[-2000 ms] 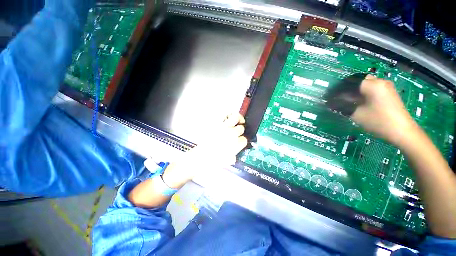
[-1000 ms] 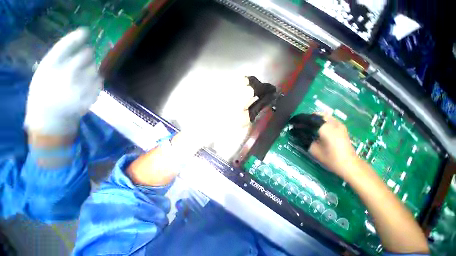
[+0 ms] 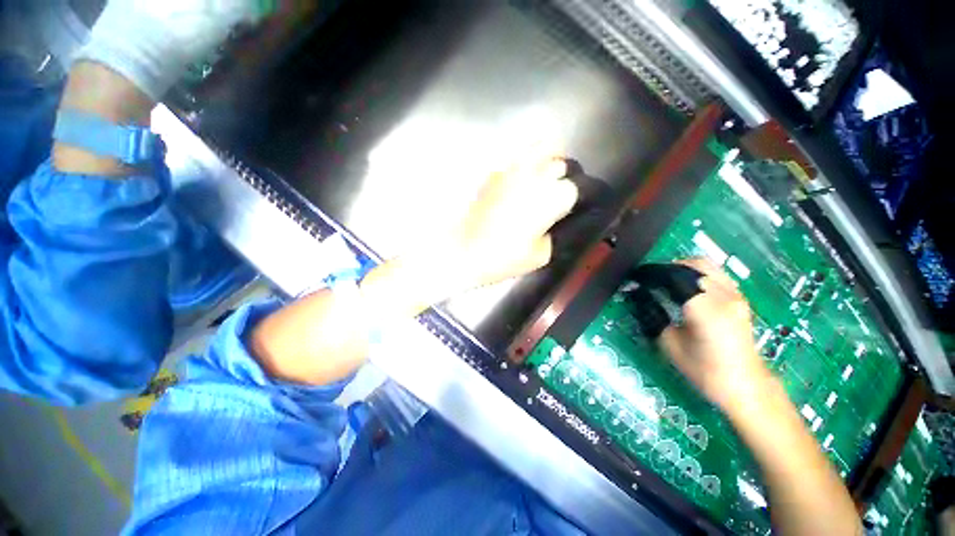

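Observation:
A large green circuit board (image 3: 670, 366) lies in a black carrier on the right, with round outlines along its near edge. My right hand (image 3: 712, 335) is over the board's left part, its black-covered fingertips pointing down at it. Whether they hold a part cannot be told. My left hand (image 3: 492, 230) is over the shiny metal plate (image 3: 419, 157), left of the reddish-brown crossbar (image 3: 586, 267). It is overexposed, and its black-covered fingertips are curled and blurred. Whether it holds anything cannot be told.
Another person's white-gloved hand (image 3: 157, 42) and blue sleeve are at upper left. A toothed conveyor chain (image 3: 278, 199) runs beside silver rails. At upper right are a bin of white pieces (image 3: 801, 47) and a bin of small blue components (image 3: 927, 262).
The view has shifted, and more of the board's right end shows. The neighbour's gloved hand is now higher, at the upper left. My right hand remains over the board's left part.

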